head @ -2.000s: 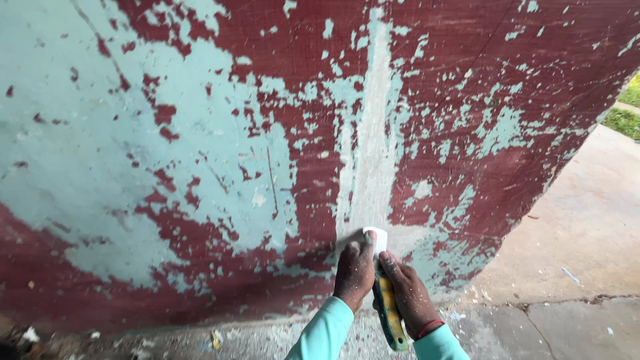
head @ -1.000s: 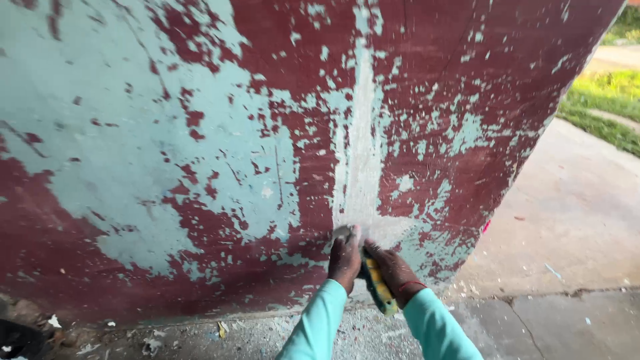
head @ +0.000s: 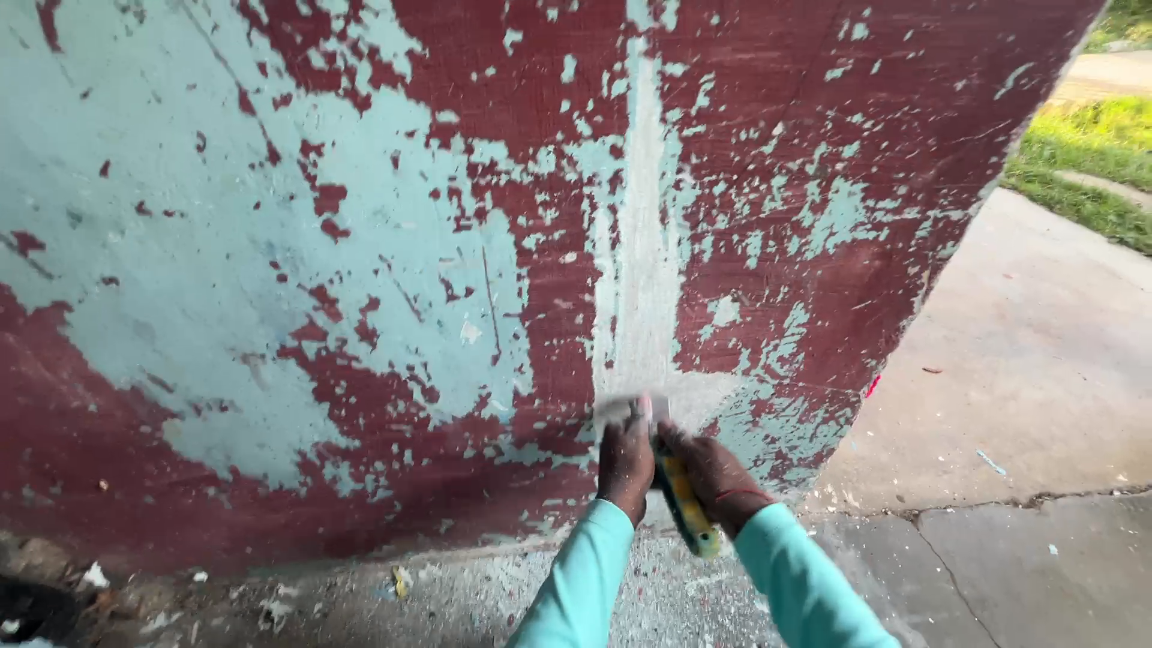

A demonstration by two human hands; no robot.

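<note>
A scraper point(head: 686, 508) with a yellow and dark green handle slants down from the wall, its metal blade blurred against the plaster. My right hand point(head: 715, 477) is closed around the handle. Beside it, my left hand point(head: 627, 459) presses at the blade end with its fingers near the metal; its exact hold is blurred. Both hands are at the low end of a bare grey-white strip point(head: 646, 270) on the painted wall point(head: 576, 315). Dark red paint there is patchy, with pale turquoise showing around the strip.
Paint flakes litter the rough concrete point(head: 450, 603) along the wall's foot. To the right, past the wall's edge, lies a concrete slab point(head: 1008, 360) with a crack point(head: 954, 576), and grass point(head: 1080, 162) beyond. A dark object point(head: 36, 607) is at the lower left.
Both hands stay at the low end of the bare strip with the scraper. The blade, plain at first beyond my fingers, is now blurred. The view has shifted slightly.
</note>
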